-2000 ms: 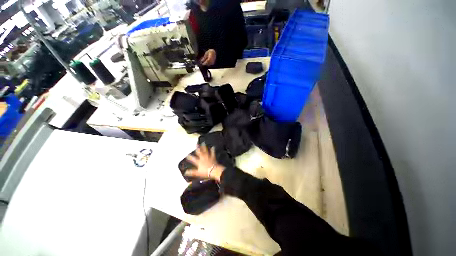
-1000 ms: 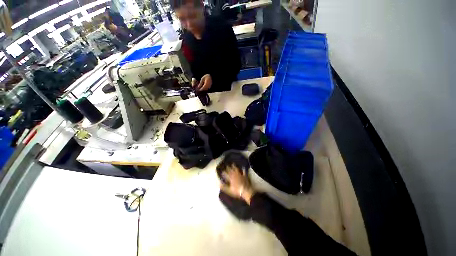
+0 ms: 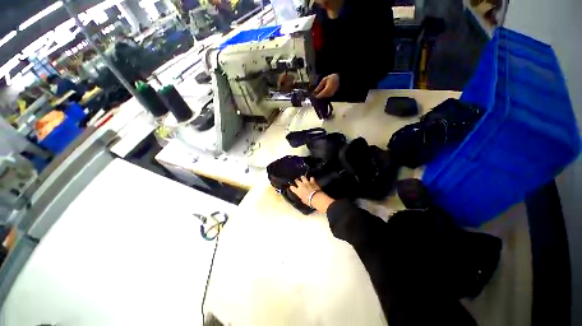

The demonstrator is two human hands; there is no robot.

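Black sewn pouches (image 3: 373,175) lie in a loose pile on the pale table. My right hand (image 3: 309,193) is palm down on a black pouch (image 3: 287,169) at the pile's left end; its fingertips are partly lost against the black, so a grip cannot be told. The dark sleeve crosses from the bottom right and hides part of the table. A blue plastic tote (image 3: 510,134) stands tilted at the right, with black pieces at its left edge. A larger black piece (image 3: 478,255) lies below it, beside my sleeve. My left hand is out of the picture.
A person (image 3: 357,48) works at a cream sewing machine (image 3: 261,67) across the table. A small black pouch (image 3: 401,106) lies apart at the back. Blue-handled snips (image 3: 214,226) with a cord lie on the white table (image 3: 121,255). Dark thread cones (image 3: 173,103) stand behind.
My right hand has moved from the near pouches to the pile's left end. The near pouches no longer lie apart in front. The tote leans more, and the view has shifted left.
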